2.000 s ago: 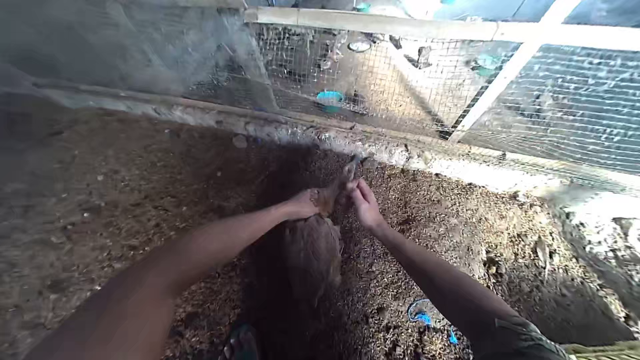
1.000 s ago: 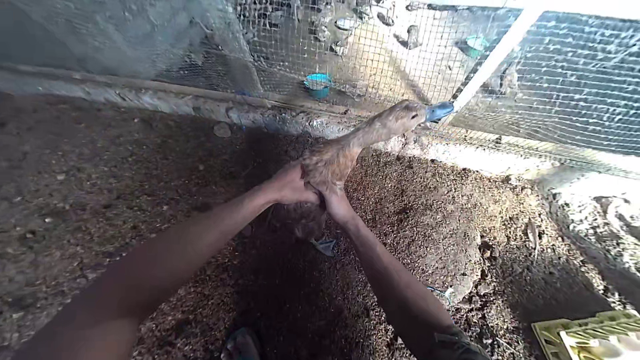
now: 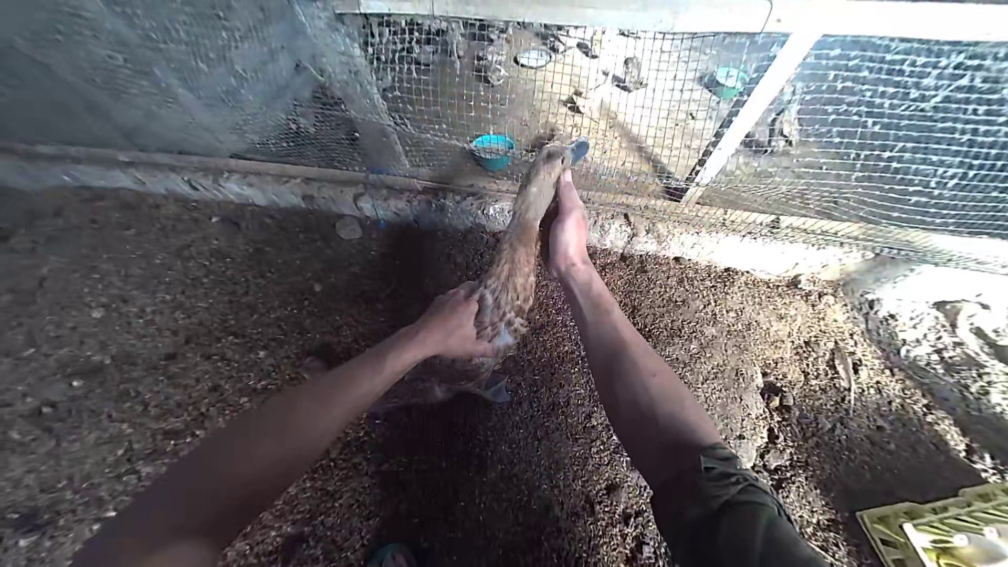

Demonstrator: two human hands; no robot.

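A brown duck [image 3: 512,272] with a blue-grey bill is held up above the litter-covered ground, its neck stretched toward the wire mesh. My left hand [image 3: 457,323] grips its body at the base of the neck. My right hand [image 3: 568,224] lies along the right side of the upper neck, the fingertips just under the head; whether its fingers close round the neck is hidden. One webbed foot [image 3: 496,389] shows below the body.
Beyond the wire mesh fence [image 3: 630,102] are teal bowls [image 3: 493,152] and several ducks. A low concrete curb [image 3: 315,191] runs along the fence base. A yellow plastic tray [image 3: 937,524] lies at the lower right, and a sandaled foot [image 3: 392,556] shows at the bottom.
My right hand has moved up from the duck's body to beside its head. The duck's neck, which leaned far right a second ago, now stands more upright. My left hand keeps its hold.
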